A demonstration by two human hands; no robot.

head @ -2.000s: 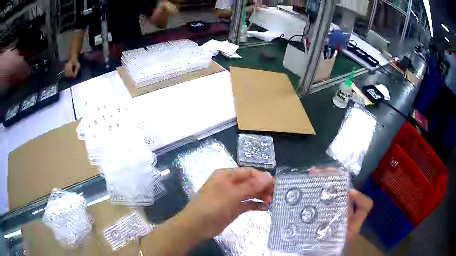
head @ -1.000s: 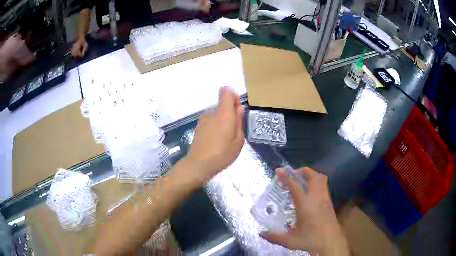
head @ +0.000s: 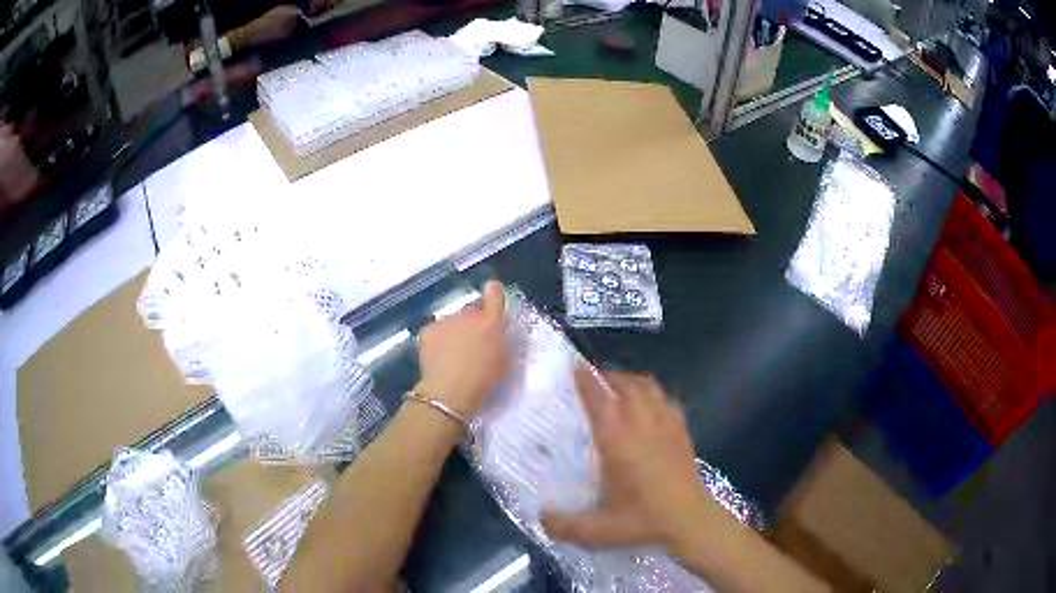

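Note:
A pack of clear lens plates (head: 539,434) lies on the shiny bubble wrap (head: 527,510), blurred and glaring. My right hand (head: 631,463) grips its right side with spread fingers. My left hand (head: 463,353) is at the upper left of the pack, at the wrap's edge; its fingertips are blurred, so its hold cannot be told. Another stack of lens plates (head: 610,286) with round domes sits on the dark bench beyond. A large twisted stack (head: 278,371) stands left, a smaller star-shaped stack (head: 159,515) lower left.
A loose plate (head: 284,527) lies on cardboard near my left forearm. A cardboard sheet (head: 637,156) and plate blocks (head: 365,87) lie beyond the rail. A dropper bottle (head: 809,124) and a bubble bag (head: 845,241) are at right. A carton (head: 869,515) and red crate (head: 984,324) stand lower right.
My left hand has come down from its raised position to the wrap. My right hand has moved left and up with the pack, now laid on the bubble wrap. The view has shifted.

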